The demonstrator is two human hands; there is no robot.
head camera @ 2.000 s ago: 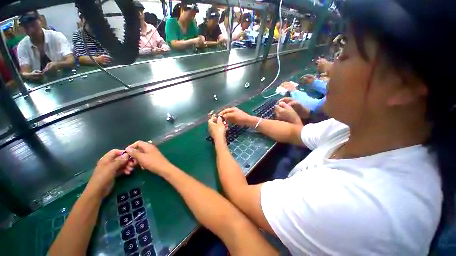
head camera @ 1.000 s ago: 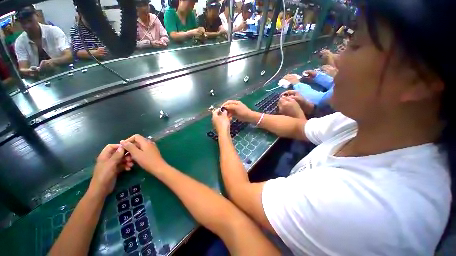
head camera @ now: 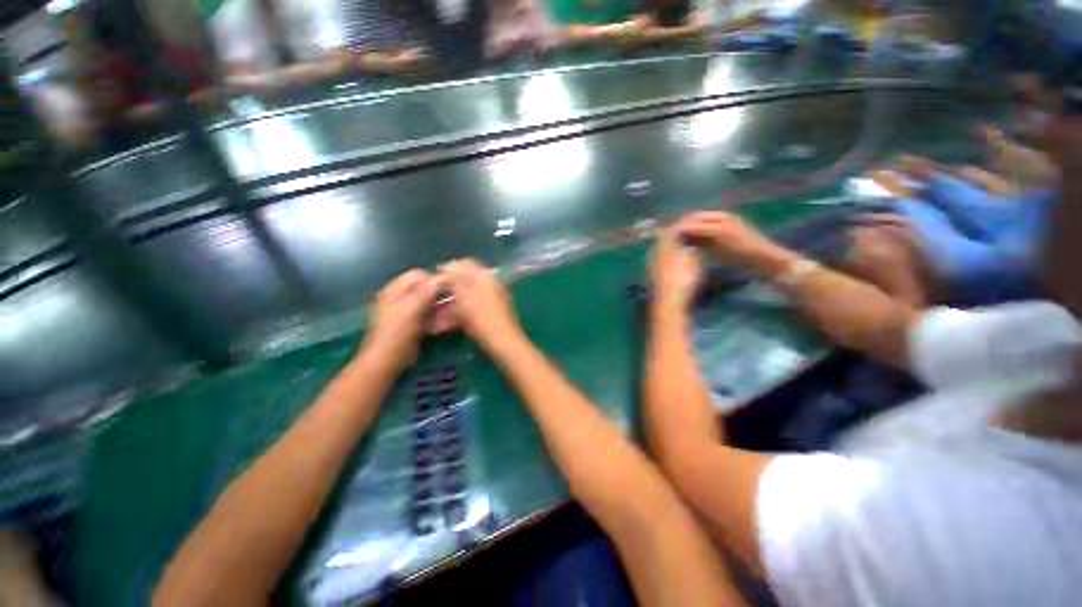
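My left hand (head camera: 403,311) and my right hand (head camera: 478,299) are bare and meet fingertip to fingertip above the green bench. A small thing is pinched between them; blur and the fingers hide nearly all of it, so I cannot tell what it is. Below my hands, between my forearms, lies a clear plastic tray (head camera: 374,522). Two columns of black square pieces (head camera: 439,445) sit in it, blurred.
The dark shiny conveyor belt (head camera: 392,237) runs beyond the bench edge with a small pale unit (head camera: 506,227) on it. A person in a white shirt (head camera: 925,510) works close on my right, arms over another tray (head camera: 742,350). People stand or sit across the belt. A green post (head camera: 142,273) is left.
The view has swung left and down and is blurred, so my hands and tray appear further right. The neighbour's face has left the picture. My hands stay together at the fingertips.
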